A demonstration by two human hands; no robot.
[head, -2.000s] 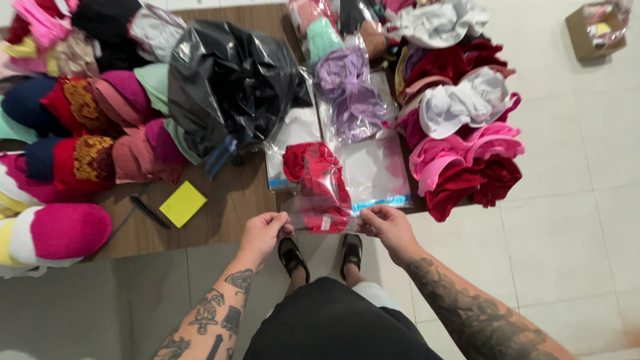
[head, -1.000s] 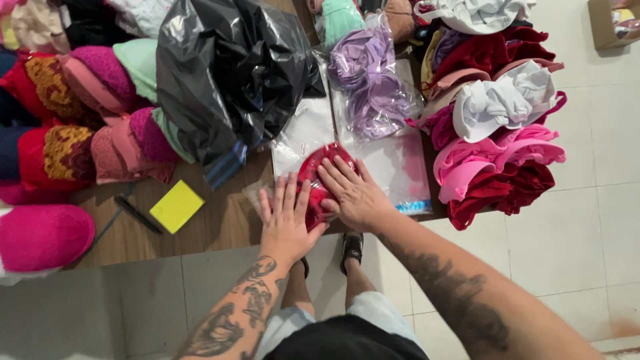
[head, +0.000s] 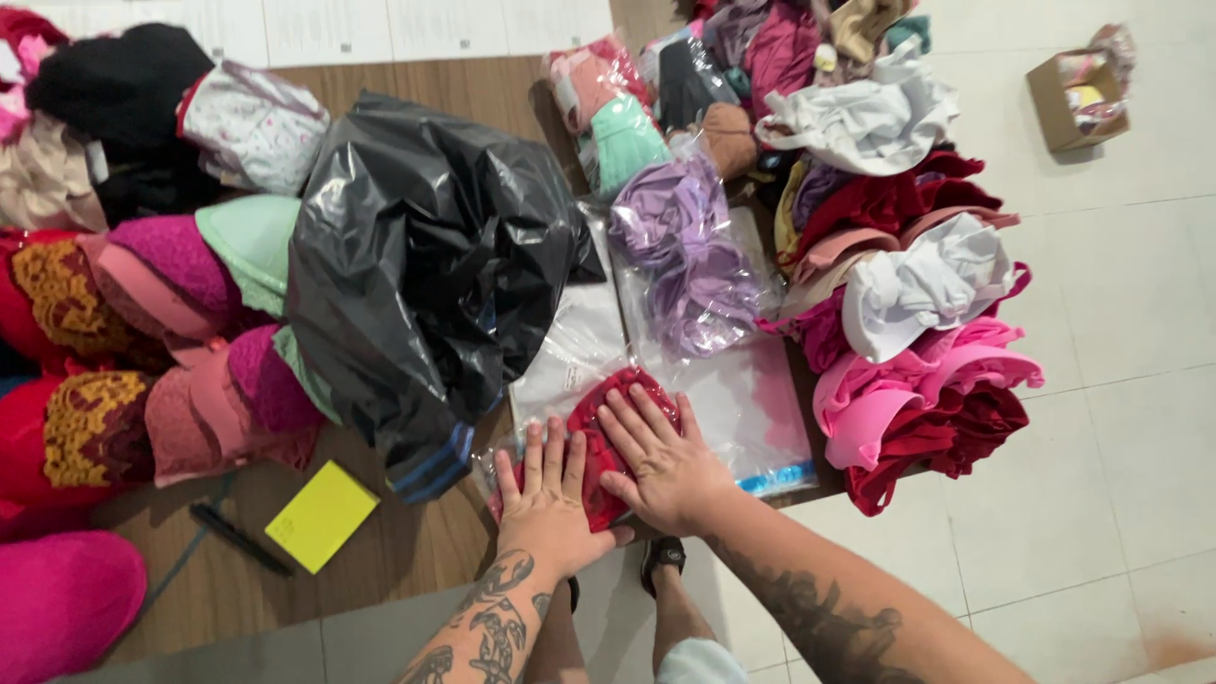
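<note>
A red garment [head: 598, 465] in a clear plastic bag lies at the table's front edge, partly hidden under my hands. My left hand [head: 546, 503] rests palm down on its left part, fingers spread. On its upper right part my right hand [head: 660, 456] presses flat, fingers a little apart. Beneath and behind it are stacks of clear plastic bags [head: 746, 408]. A bagged lilac bra [head: 689, 256] lies on these stacks, just beyond my right hand. The large black plastic bag [head: 427, 247] stands beyond my left hand.
Rows of padded bras [head: 228, 380] cover the left side; more bras [head: 931, 285] are piled at the right edge. A yellow sticky-note pad [head: 323, 516] and a black pen [head: 240, 540] lie front left. Printed sheets [head: 328, 28] line the back. A cardboard box [head: 1064, 109] stands on the floor.
Two seconds ago both hands held the bagged red garment by its lower corners at the table edge. Since then they have moved onto it and now lie flat on top.
</note>
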